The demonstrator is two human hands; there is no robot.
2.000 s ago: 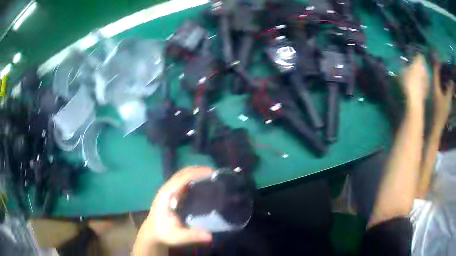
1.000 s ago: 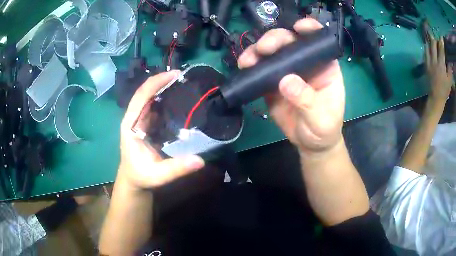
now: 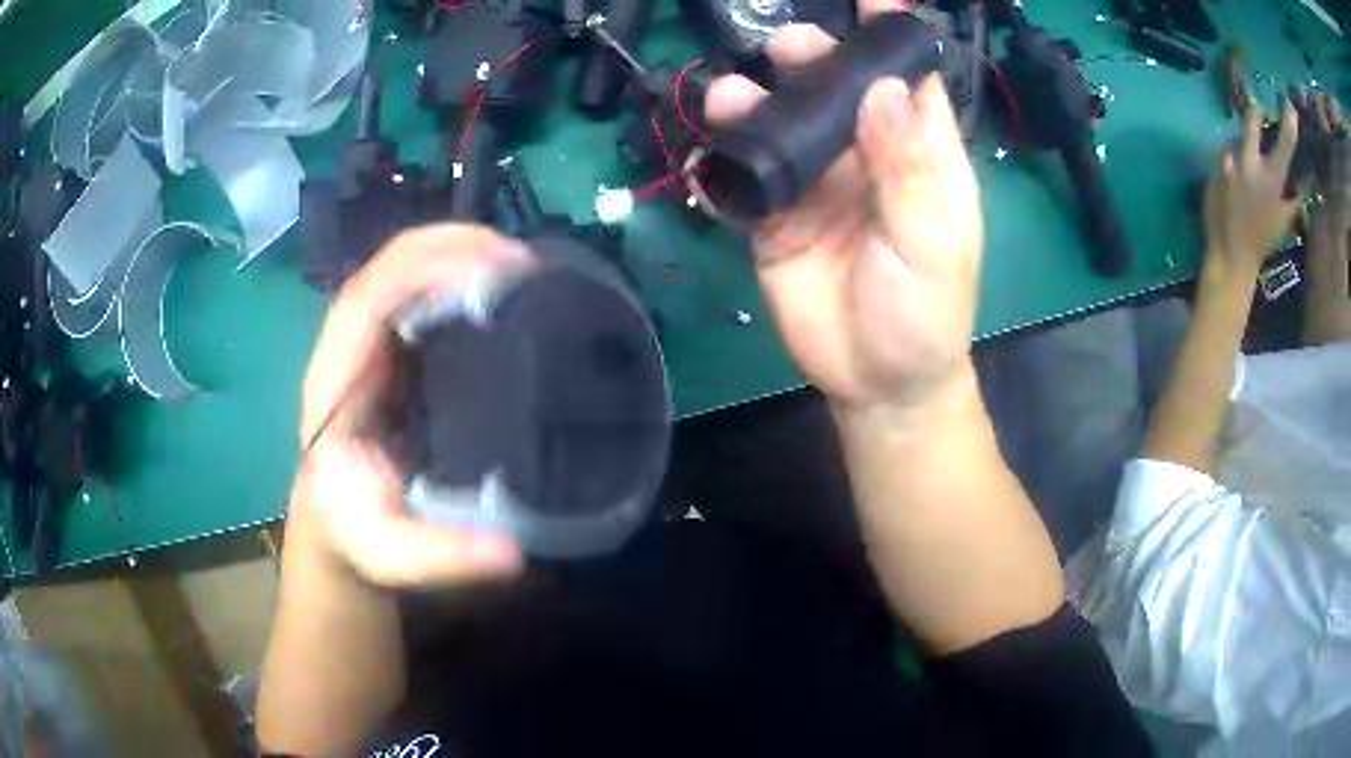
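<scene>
My left hand (image 3: 371, 430) holds a black head housing (image 3: 556, 407) at centre left, over the table's front edge. A translucent grey band (image 3: 630, 511) curves around the housing's far side, and its pale ends show near my fingers. The housing is somewhat blurred. My right hand (image 3: 889, 237) holds a black handle tube (image 3: 822, 111), apart from the housing, with its open end towards the lower left. A red wire with a white connector (image 3: 614, 205) shows beside the tube's open end; I cannot tell what it is attached to.
Loose translucent bands (image 3: 222, 111) are heaped on the green table (image 3: 237, 459) at the left. Black units with red wires (image 3: 1059, 126) lie along the back. Another worker's hand (image 3: 1252, 185) is at the right. A cardboard box (image 3: 163, 629) shows below the table at lower left.
The tube in my right hand has moved up and away from the housing, and its open end is now exposed. My left hand has turned the housing and shifted it slightly left.
</scene>
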